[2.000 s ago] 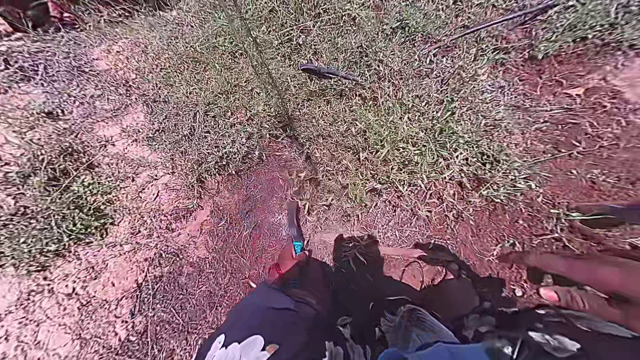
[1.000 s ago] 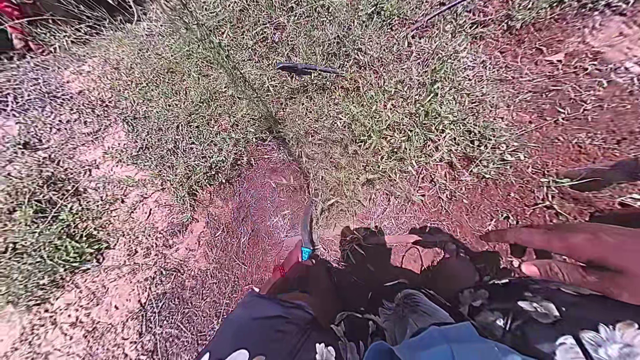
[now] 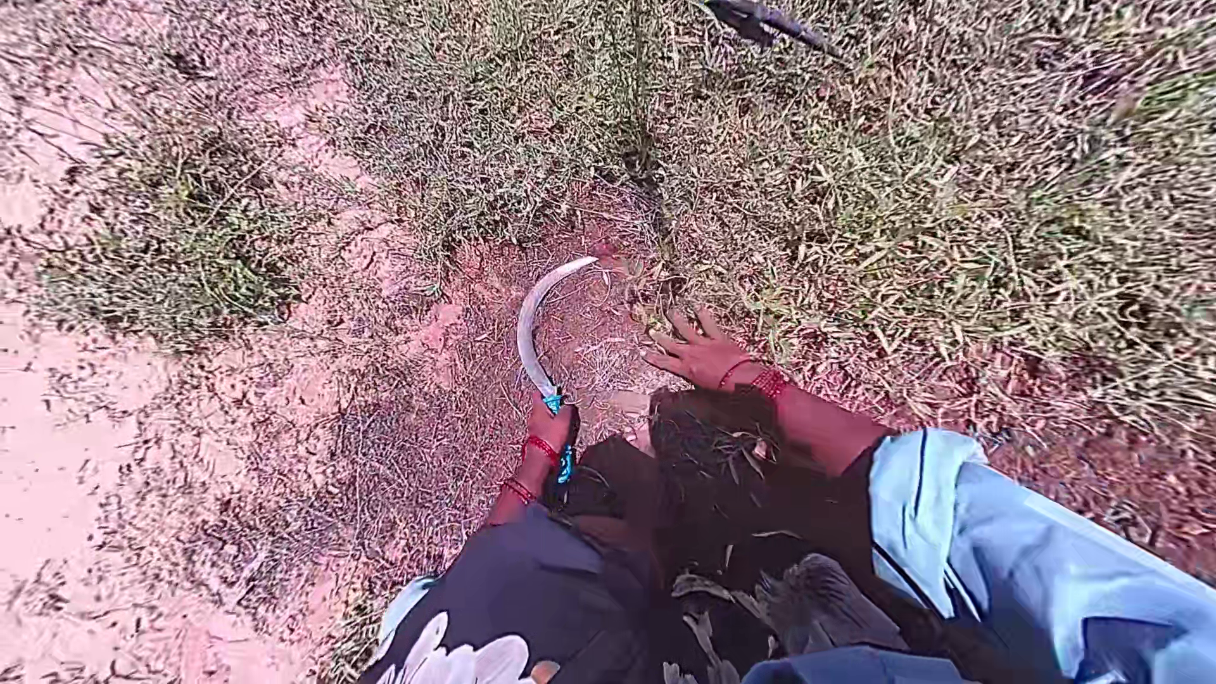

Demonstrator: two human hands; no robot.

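Observation:
My left hand [image 3: 552,427] is closed round the blue and black handle of a sickle [image 3: 528,328]. The sickle's curved metal blade points away from me, over bare reddish soil, and its tip bends to the right near the grass edge. My right hand [image 3: 696,355] reaches in from the right with its fingers spread, at the edge of the dry, short grass [image 3: 807,256]. It holds nothing that I can make out. Red bracelets circle both wrists.
A dark, elongated object [image 3: 769,24] lies on the grass at the top. Pale bare soil [image 3: 57,456] spreads on the left, with a low green tuft [image 3: 204,252] above it. My dark, flower-patterned clothing [image 3: 475,655] fills the bottom.
My right hand has moved left from the right edge to the grass in front of me. The sickle's curved blade now shows broadside; before, it looked narrow. The view has shifted.

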